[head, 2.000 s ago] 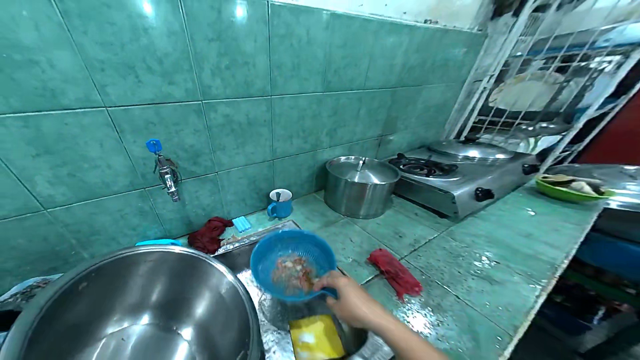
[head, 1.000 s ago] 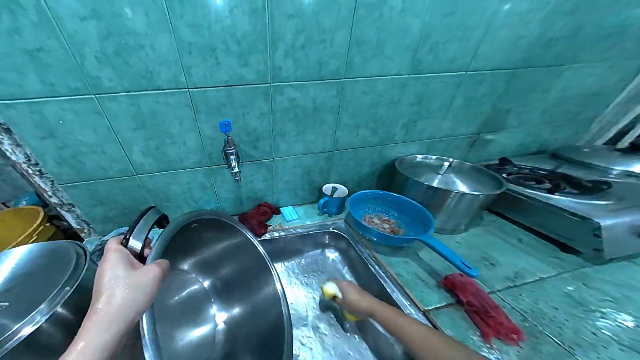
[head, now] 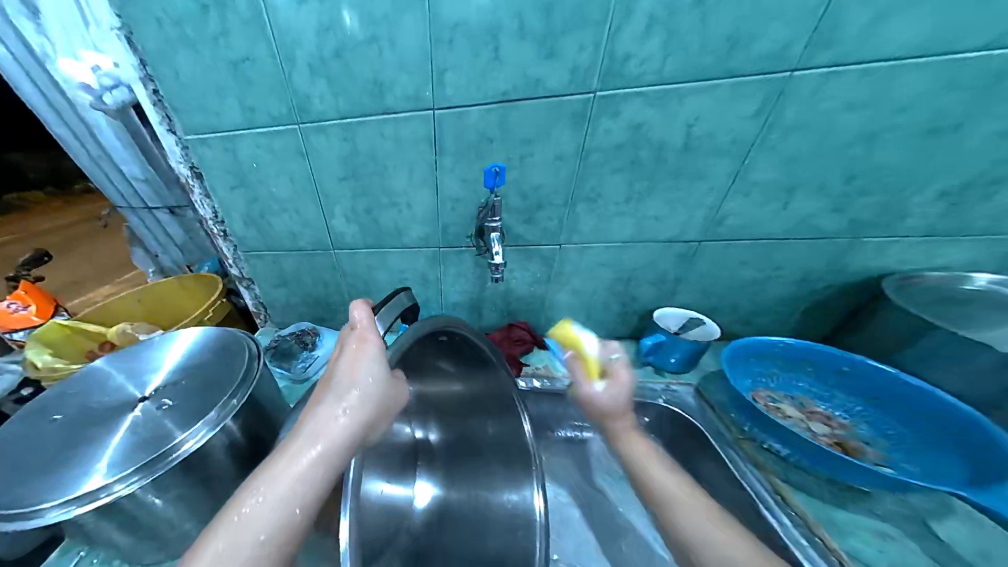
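Note:
My wet left hand (head: 366, 378) grips the rim and handle area of a large stainless steel pot (head: 449, 472), which is tilted on its side over the left part of the sink. A yellow sponge (head: 579, 346) with some foam on it is held in my right hand (head: 606, 386), raised above the back of the steel sink (head: 685, 417), to the right of the pot. The sponge and hand are slightly blurred. A chrome faucet (head: 494, 236) with a blue handle is on the wall behind.
A lidded metal pot (head: 142, 417) stands left, near a yellow bucket (head: 165, 303). Behind the sink lie a dark red cloth (head: 516, 342) and a blue mug (head: 679, 340). To the right are a blue strainer (head: 898, 409) holding food scraps and another metal pot (head: 953, 339).
My right hand has lifted the sponge from inside the sink to above its back edge. The pot in my left hand is tipped further over. The view has turned left.

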